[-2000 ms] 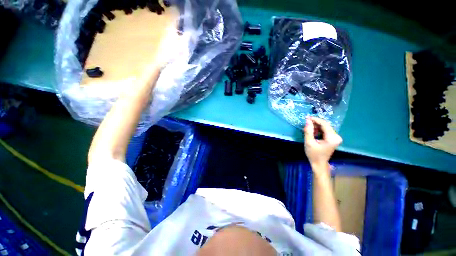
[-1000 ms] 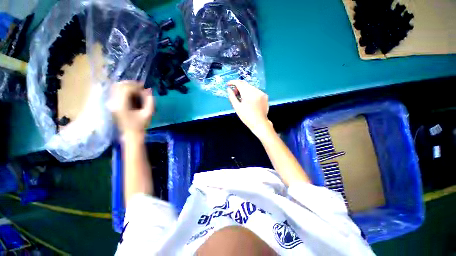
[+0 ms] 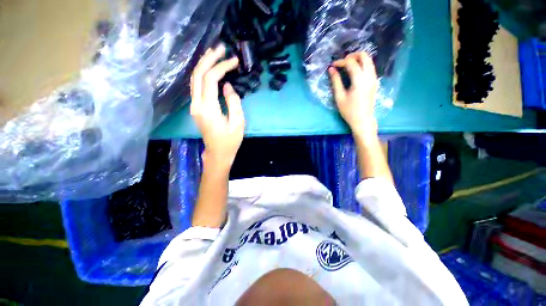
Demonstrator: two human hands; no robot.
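Note:
Loose black parts lie in a pile on the green bench between two clear bags. My left hand is at the pile's left front edge, fingers apart, with no part clearly held in it. My right hand is over the front of the clear plastic bag of parts, thumb and fingers curled towards each other. Whether it pinches anything is too unclear to tell.
A large crinkled clear bag with cardboard in it covers the bench's left and hangs over its edge. A cardboard sheet with black parts lies at right. Below the bench are a left crate of dark parts and a right crate.
My left hand has moved from the large bag to the loose pile, and its fingers have opened. My right hand has moved further over the parts bag. The camera view has shifted.

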